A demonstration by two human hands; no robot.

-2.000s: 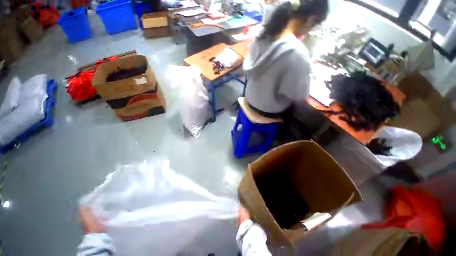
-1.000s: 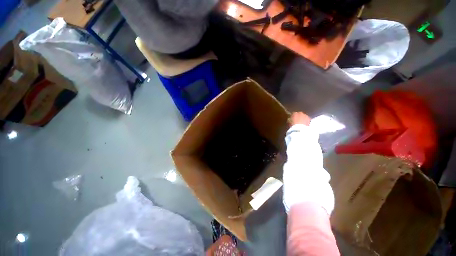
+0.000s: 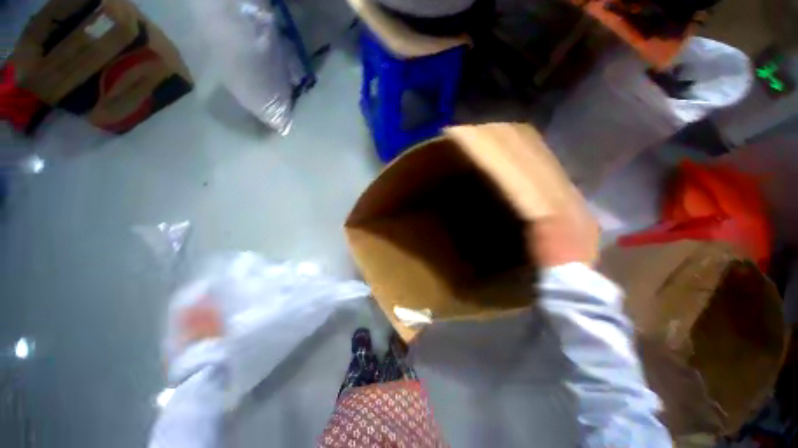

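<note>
The open cardboard carton is tilted, its mouth towards me and its inside dark. My right hand, blurred, grips its right wall. The paper label shows at the carton's lower rim. My left hand, also blurred, is on the clear plastic bag, which spreads over the floor from that hand to the carton's lower left corner. Whether the bag's mouth is open cannot be told. The carton's contents are lost in shadow.
A blue stool with a seated person stands behind the carton. Another open carton and a red-orange sack are at right. A white sack is below the orange-brown table. A carton stands upper left. My feet are at bottom centre.
The carton has gone from upright to tilted, with my right hand lower on its side. My left hand has come up holding the bag, now stretched towards the carton.
</note>
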